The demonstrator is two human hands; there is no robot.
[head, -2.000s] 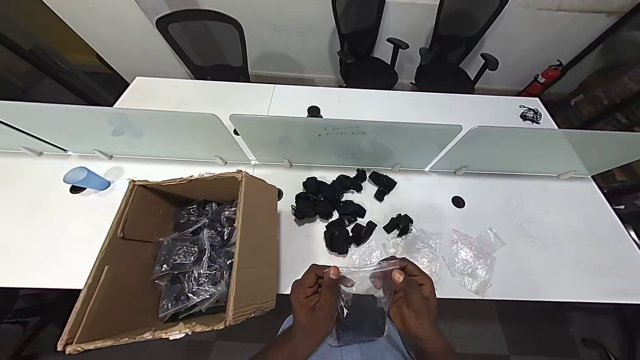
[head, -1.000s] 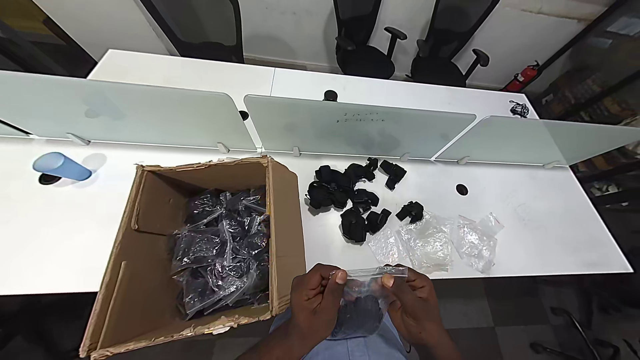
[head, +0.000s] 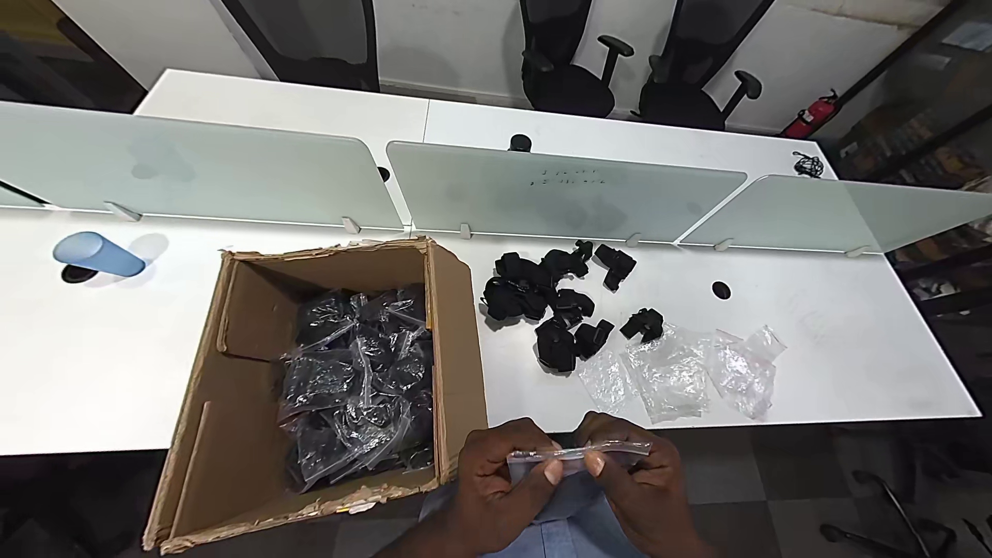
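Both my left hand (head: 508, 484) and my right hand (head: 635, 484) pinch the top edge of a clear zip-lock plastic bag (head: 577, 452) in front of my body, just off the desk edge. Thumbs and fingertips press on its strip from both sides, close together. The lower part of the bag is mostly hidden by my hands. Left of them stands an open cardboard box (head: 457, 372) holding several clear bags with dark contents (head: 364, 380). Beyond my hands, several black fabric-like items (head: 554, 294) lie bunched on the desk, beside crumpled clear plastic bags (head: 670, 372).
The white desk (head: 837, 341) carries a blue cup (head: 101, 254) at the left. Frosted glass dividers (head: 566, 190) run across it behind the box. A black cable (head: 808, 164) lies on the far desk. Black office chairs (head: 570, 85) and a red fire extinguisher (head: 812, 116) are beyond.
My thumbs have come closer together along the bag's top edge. The dark content, visible in the bag two seconds ago, is now largely hidden. The view has shifted.
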